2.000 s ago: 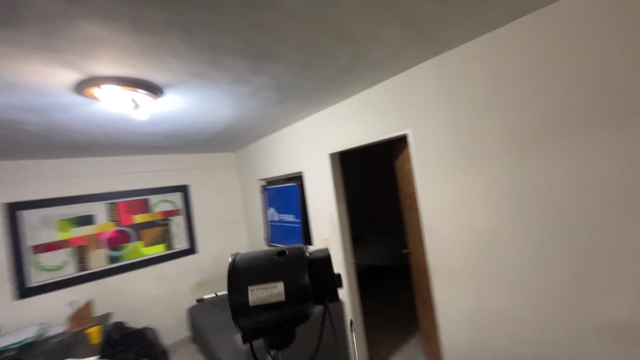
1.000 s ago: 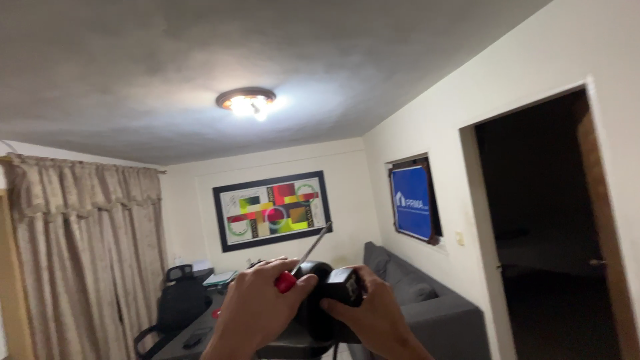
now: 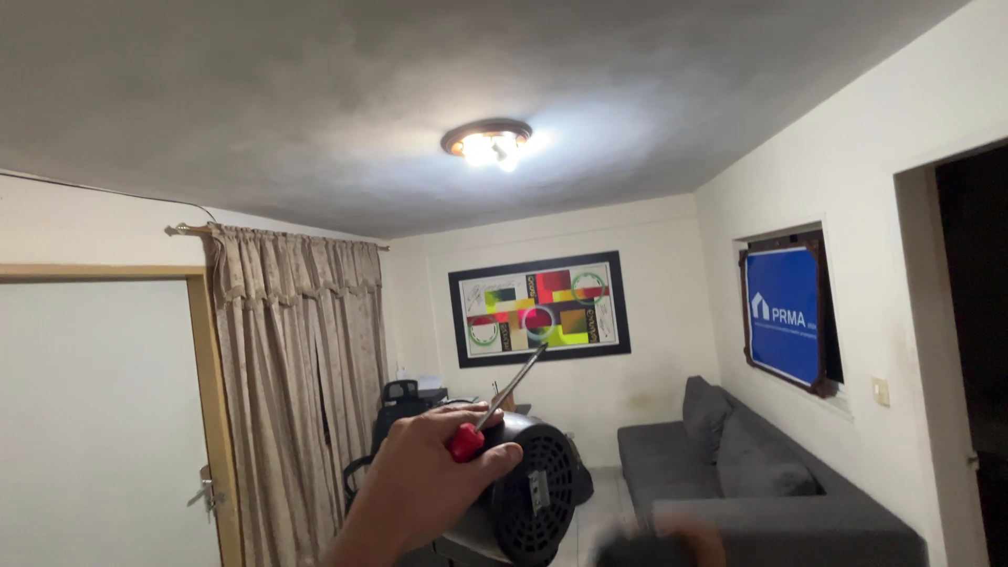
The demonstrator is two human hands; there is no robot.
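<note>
In my left hand (image 3: pixel 429 472) is a screwdriver (image 3: pixel 504 398) with a red handle, its metal shaft pointing up and to the right. The same hand lies against a black fan motor housing (image 3: pixel 512 504), fingers over its top and thumb near its rim. Its round vented end faces me, with a small metal bracket (image 3: pixel 539 492) at the centre. At the bottom edge, right of the motor, my right hand (image 3: pixel 697 539) is blurred and partly out of view, around a dark part (image 3: pixel 642 551) whose details cannot be made out.
A grey sofa (image 3: pixel 756 472) runs along the right wall beyond my right hand. Behind the motor are a black office chair (image 3: pixel 398 402) and a desk. Curtains (image 3: pixel 303 378) and a door (image 3: pixel 94 425) are at the left; a doorway opens at the far right.
One second ago both hands were together at the motor, the right on a black boxy part. My right hand has since moved down and right, away from the motor. The view has turned left.
</note>
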